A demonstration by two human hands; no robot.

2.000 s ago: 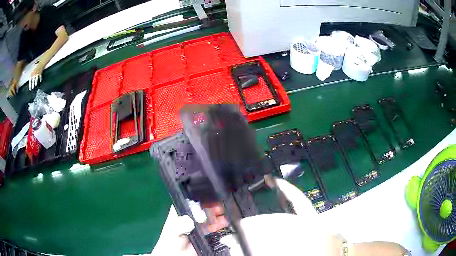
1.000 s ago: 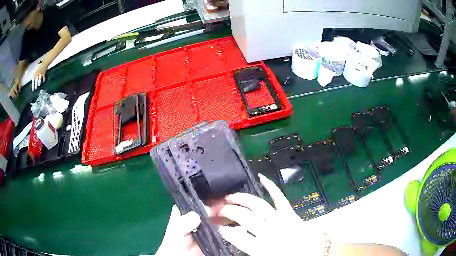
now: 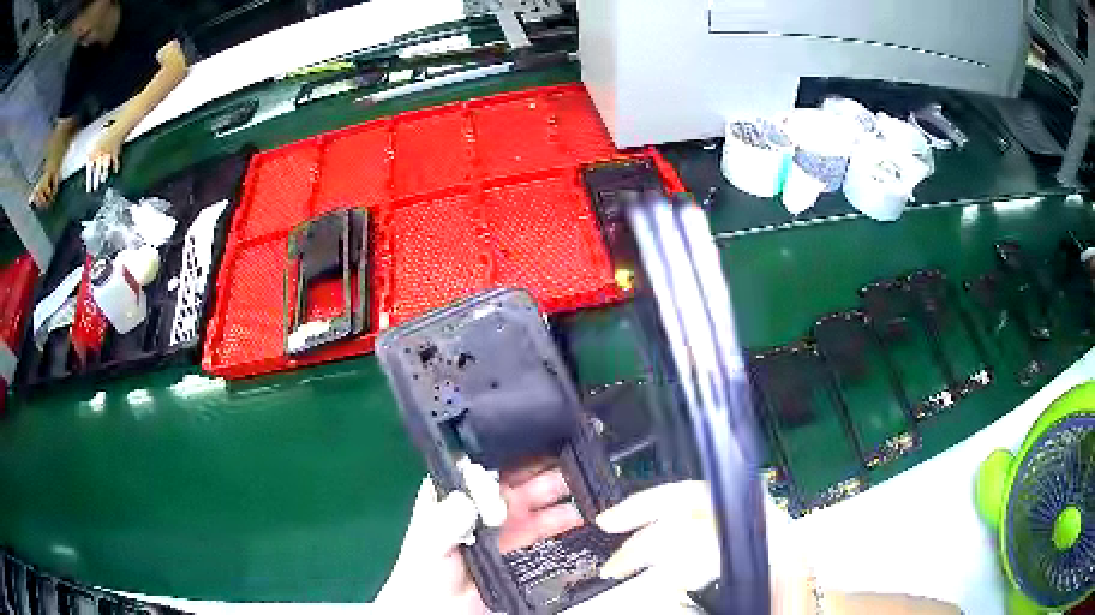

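My left hand (image 3: 438, 547) holds a black phone middle frame (image 3: 492, 372) from below; its fingers show through the large opening. The upper part of this frame is covered by a dark sheet, with small holes at its top left. My right hand (image 3: 672, 541) holds a stack of middle frames (image 3: 708, 384) tilted on edge and blurred, while its fingertips lie at the right side of the left-hand frame. More frames (image 3: 865, 372) lie in an overlapping row on the green surface at right.
A red tray (image 3: 444, 258) holds two frames. A black side tray (image 3: 132, 300) with a bottle and bags stands at left. White rolls (image 3: 757, 156) stand beside a grey cabinet (image 3: 720, 72). A green fan (image 3: 1063, 505) is at lower right. A person (image 3: 126, 72) works at upper left.
The frames in my hands have separated: one stays in my left hand, and a stack is now on edge to the right in my right hand. The view has shifted slightly.
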